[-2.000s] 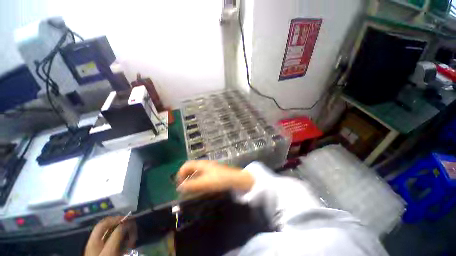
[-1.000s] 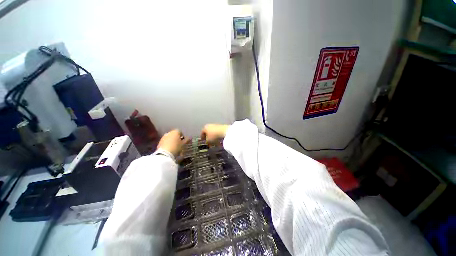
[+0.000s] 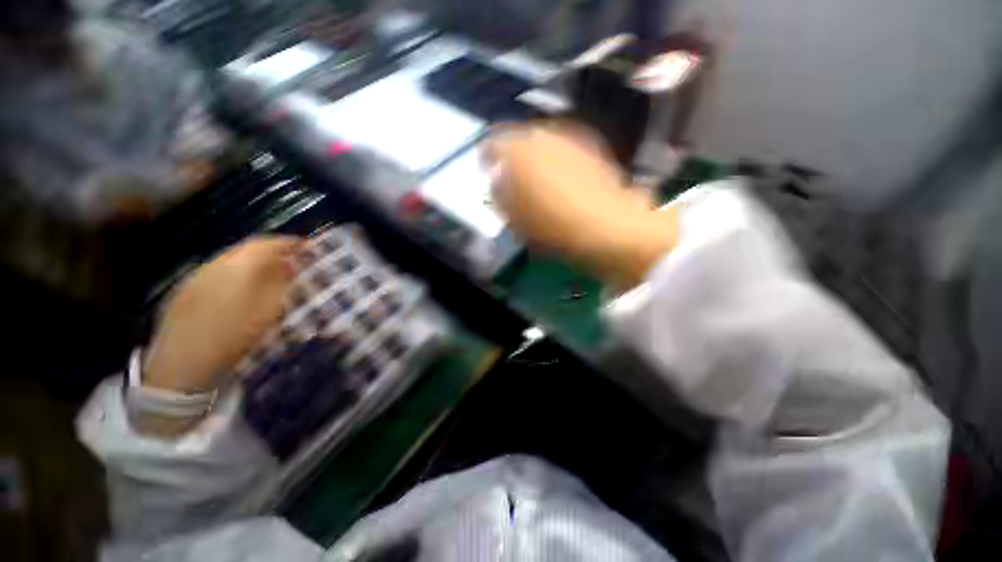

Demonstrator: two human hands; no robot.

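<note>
The frame is blurred. My left hand [image 3: 225, 307] is over the left edge of a white tray [image 3: 401, 349] with rows of dark squares; whether it grips anything is hidden. A black fixture [image 3: 294, 393] lies on the tray's near left part. My right hand [image 3: 560, 192] is above the front of the white benchtop robot, right of the tray; its fingers are curled and blurred, and I cannot tell whether they hold a part.
The white benchtop robot [image 3: 385, 126] with red buttons is at the back, a black fixture [image 3: 478, 88] on it. Green mat [image 3: 555, 288] shows below my right hand. Clear trays [image 3: 846, 236] are blurred at right. A person's pale sleeve [image 3: 99, 121] is at upper left.
The view has swung left and down from the clear tray stack. My hands have left the stack and moved apart, left over the white tray, right by the robot.
</note>
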